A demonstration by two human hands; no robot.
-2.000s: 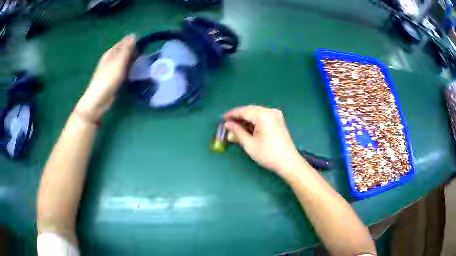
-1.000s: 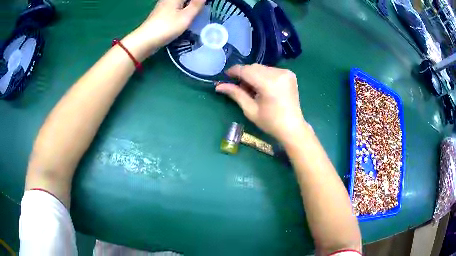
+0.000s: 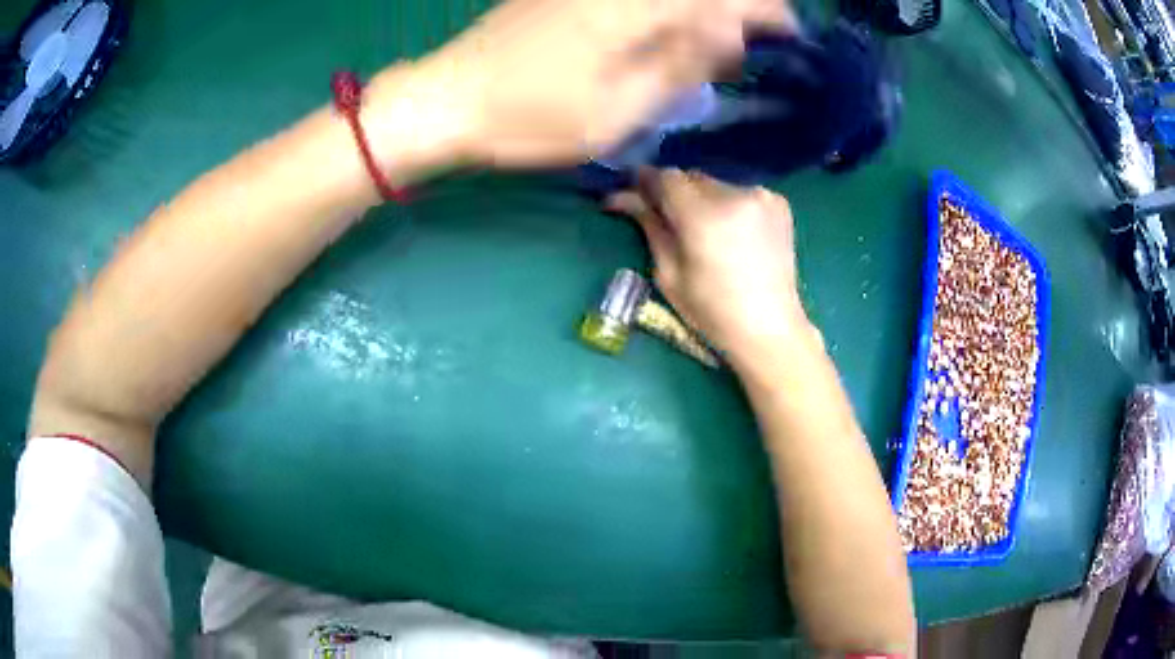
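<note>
A dark fan unit [image 3: 805, 110] is blurred at the top centre, partly hidden by both hands. My left hand [image 3: 619, 71] reaches across its round head, blurred; its fingertips lie against the dark body. My right hand [image 3: 722, 245] is at the fan's near edge, fingers bent in against it; I cannot tell whether a small piece is between them. The mallet [image 3: 625, 299] lies on the bench below my right hand, silver head and yellow face showing, its grip hidden under the wrist. The blue tray [image 3: 1041, 373] of small copper-coloured pieces [image 3: 990, 309] stands to the right.
Another fan [image 3: 52, 64] lies at the upper left and a dark one [image 3: 908, 10] at the top edge. More dark units [image 3: 1082, 77] line the upper right. A clear bag [image 3: 1129, 496] with pinkish contents is at the right edge, near a brown carton [image 3: 1063, 624] below the bench.
My left hand has moved right across the fan. The fan has turned and shifted right, its pale blades now mostly hidden. My right hand stays at its near edge.
</note>
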